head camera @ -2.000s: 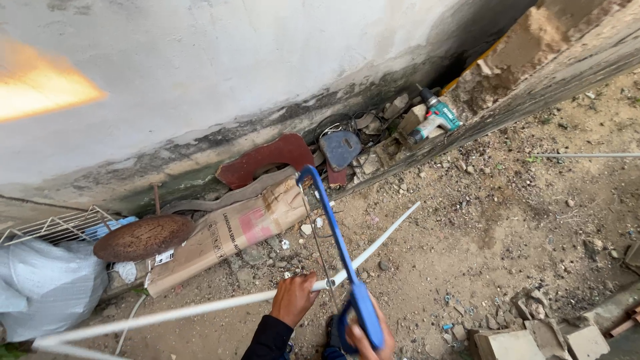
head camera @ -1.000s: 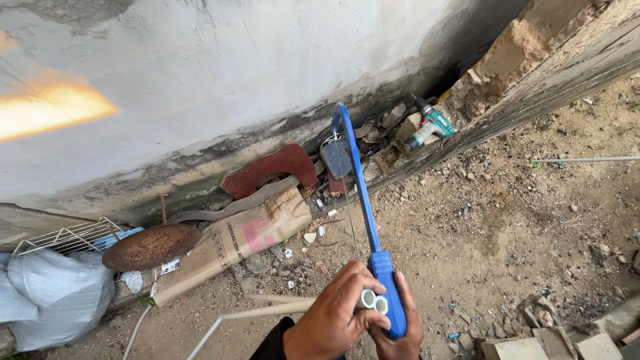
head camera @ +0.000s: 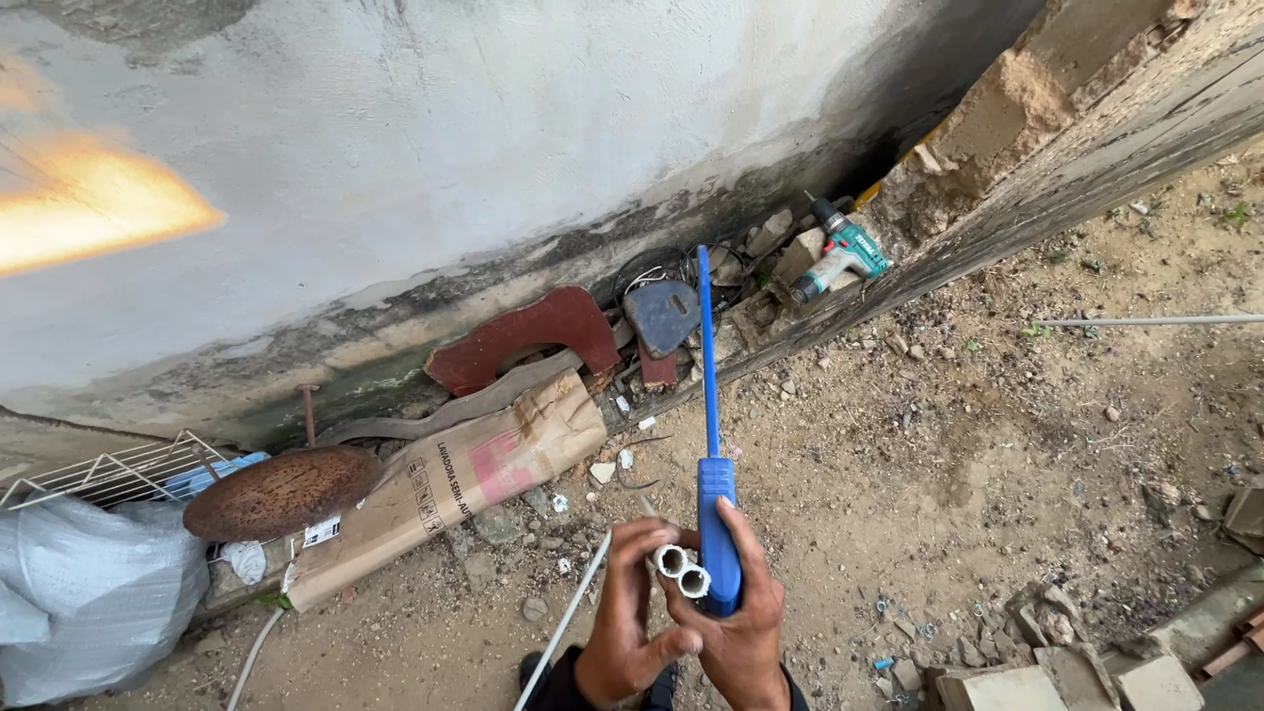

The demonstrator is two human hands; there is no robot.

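A blue hacksaw (head camera: 719, 533) points away from me, its frame upright in view and its grip in my right hand (head camera: 736, 632). My left hand (head camera: 627, 617) is around two white plastic pipes (head camera: 683, 572), whose open, rough-cut ends face the camera side by side. The pipe ends are close against the left side of the saw grip, and fingers of both hands meet there. The saw's blade is hidden behind the frame. A long thin pale pipe (head camera: 573, 617) runs down to the lower left of my left hand.
A cordless drill (head camera: 844, 252) lies on rubble by the low wall (head camera: 987, 237). Flattened cardboard (head camera: 395, 513), a rusty metal disc (head camera: 281, 494), a white wire rack (head camera: 99, 479) and a plastic-wrapped bundle (head camera: 94, 592) line the left. Broken blocks (head camera: 1007, 686) lie at lower right.
Two seconds ago the saw lay across a long white pipe held in my left hand. Since then the saw has come away, and two pipe ends show together in my left hand.
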